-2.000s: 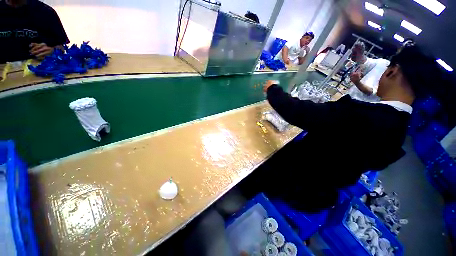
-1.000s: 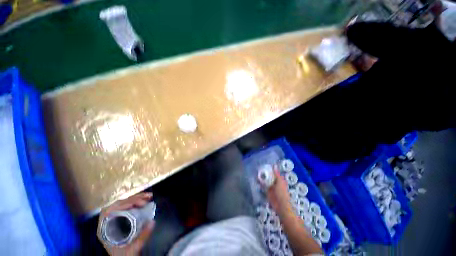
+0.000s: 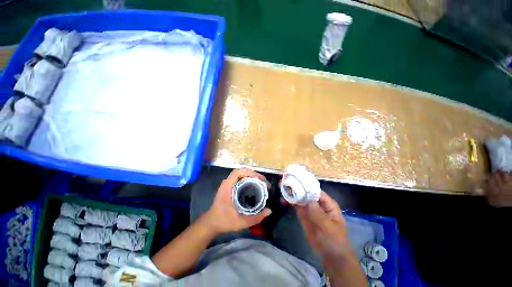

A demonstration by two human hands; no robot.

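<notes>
My left hand [image 3: 227,204] holds a grey-white tube body [image 3: 250,195] over my lap, its round dark opening facing up towards me. My right hand [image 3: 323,218] holds a white end ring [image 3: 300,185] by its lower edge, its centre hole showing. The ring is just right of the tube, with a small gap between them. The small white glue bottle [image 3: 327,139] with a thin green-blue tip lies on the tan bench [image 3: 280,106].
The blue tote [image 3: 193,162] with white lining holds several tubes along its left side. A green crate [image 3: 147,216] of tubes is low left. The ring bin [image 3: 390,235] is low right. A tube lies on the green conveyor [image 3: 269,33]. Another person's hand [image 3: 498,188] is at the right edge.
The view has swung left, showing more of the blue tote and the green crate. My right hand has lifted an end ring out of the ring bin and brought it beside the tube in my left hand.
</notes>
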